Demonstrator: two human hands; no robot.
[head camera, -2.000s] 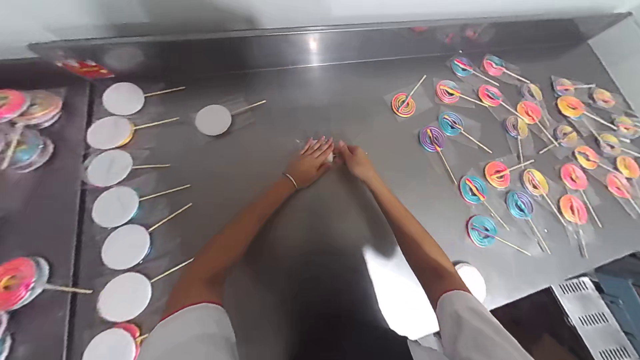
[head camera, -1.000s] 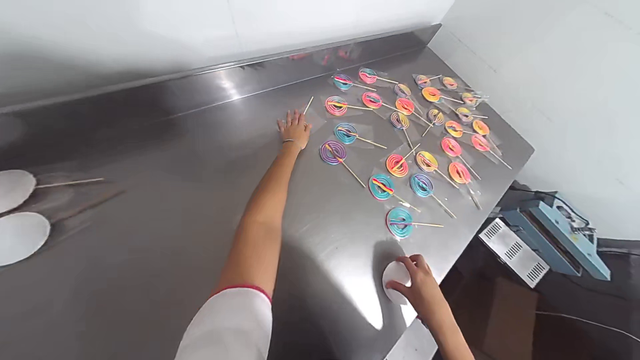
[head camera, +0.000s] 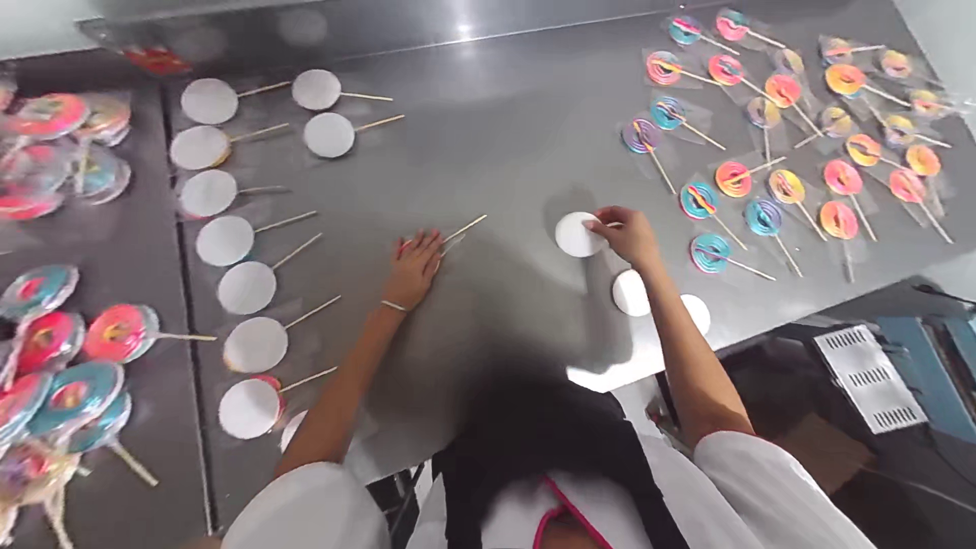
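Note:
My left hand (head camera: 415, 267) lies over a lollipop on the steel table, its wooden stick (head camera: 463, 229) pointing up and right past my fingers. Most of that candy is hidden. My right hand (head camera: 627, 238) pinches the right edge of a white disc (head camera: 577, 234). Another white disc (head camera: 631, 293) lies just below, beside my forearm, and a third (head camera: 695, 314) shows partly right of the forearm. At left, lollipops topped by white discs (head camera: 228, 240) stand in a column, with two more (head camera: 329, 135) beside its upper end. Several colourful swirl lollipops (head camera: 764, 218) in clear wrappers lie at right.
Wrapped lollipops (head camera: 122, 333) are piled on another steel surface at far left, beyond a dark seam. A raised steel backsplash (head camera: 534, 19) borders the table's rear. Below the right edge stand a slotted metal panel (head camera: 869, 377) and a blue device (head camera: 939, 374).
The view has turned back left. My right hand, one second ago on a white disc near the table edge, now holds a disc farther in. Two disc-topped lollipops now lie where one lay two seconds ago.

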